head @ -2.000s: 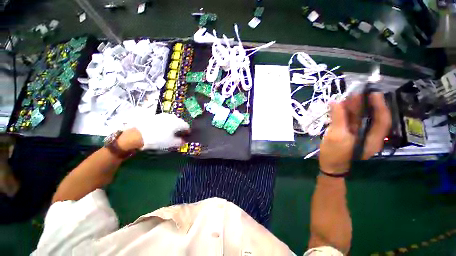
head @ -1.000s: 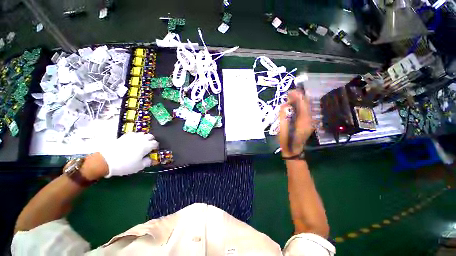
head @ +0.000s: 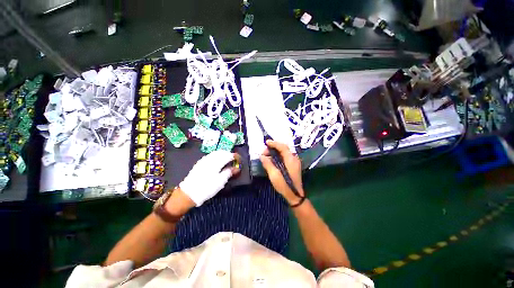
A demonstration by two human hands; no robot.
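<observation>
My left hand, in a white glove, is over the lower right of the black tray. Its fingertips hold a small circuit board, mostly hidden by the glove. My bare right hand holds the black soldering iron like a pen, its thin tip pointing up and left over the white sheet. Yellow transformers stand in a row along the tray's left side. Green boards lie loose mid-tray, below white coiled cables.
White plastic housings are heaped left of the tray. More white cables lie right of the sheet. The soldering station with a red light and the yellowish sponge are further right. The conveyor with scattered boards runs behind.
My left hand has moved right from the transformer row, with a board in its fingers. My right hand has brought the iron left and down, away from the soldering station.
</observation>
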